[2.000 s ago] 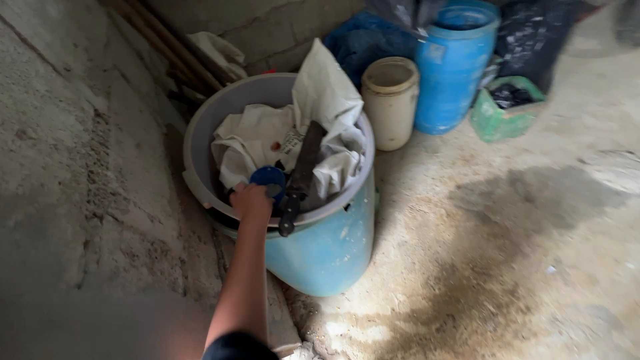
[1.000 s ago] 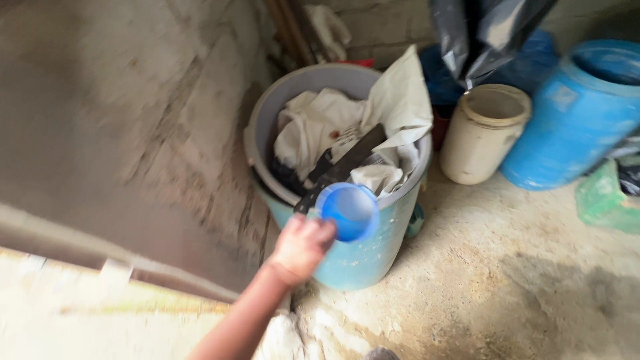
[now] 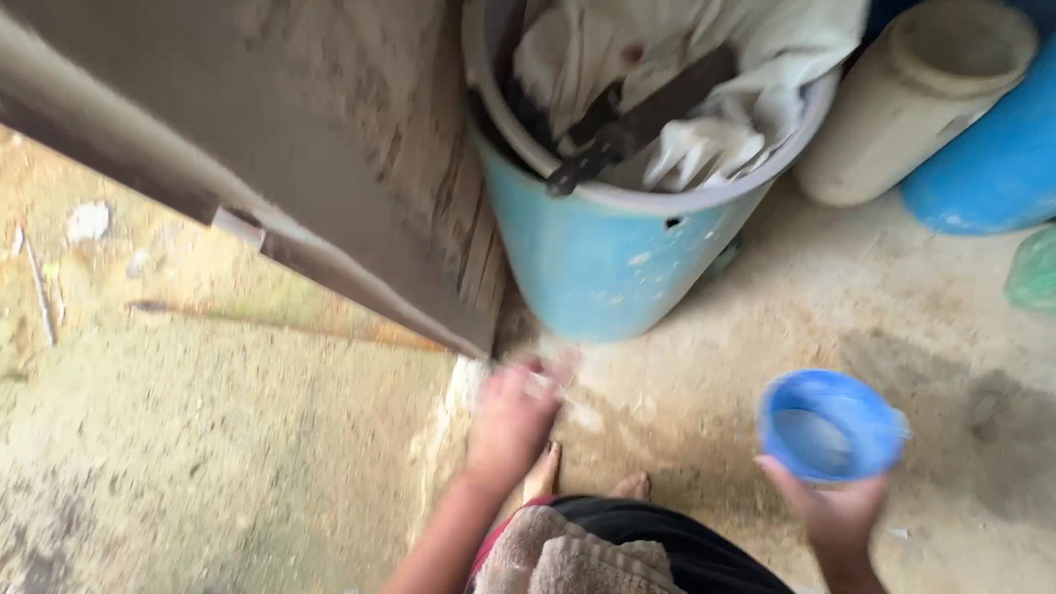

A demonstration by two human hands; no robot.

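Observation:
My right hand (image 3: 841,507) grips a blue plastic bowl (image 3: 829,425) by its near side, over the floor at the right; the bowl's inside faces up toward me. My left hand (image 3: 520,408) is blurred, raised over the floor below the bin, its fingers partly spread, and nothing can be made out in it. Ahead stands a light blue bin (image 3: 602,256) with a grey rim. In it lie white cloth or sacking (image 3: 718,148) and a dark, long-bladed thing with a riveted handle (image 3: 590,161), which looks like a machete, its handle end over the rim.
A rough wall with a metal-edged panel (image 3: 330,165) runs along the left, beside bright ground outside. Right of the bin stand a beige plastic jar (image 3: 891,107), a blue barrel (image 3: 990,157) and a green container (image 3: 1035,268). My bare feet (image 3: 543,474) are on the concrete floor.
The blue bowl has moved away from the bin's rim and is now in my right hand. My left hand has let go of it. The view has swung down toward my feet.

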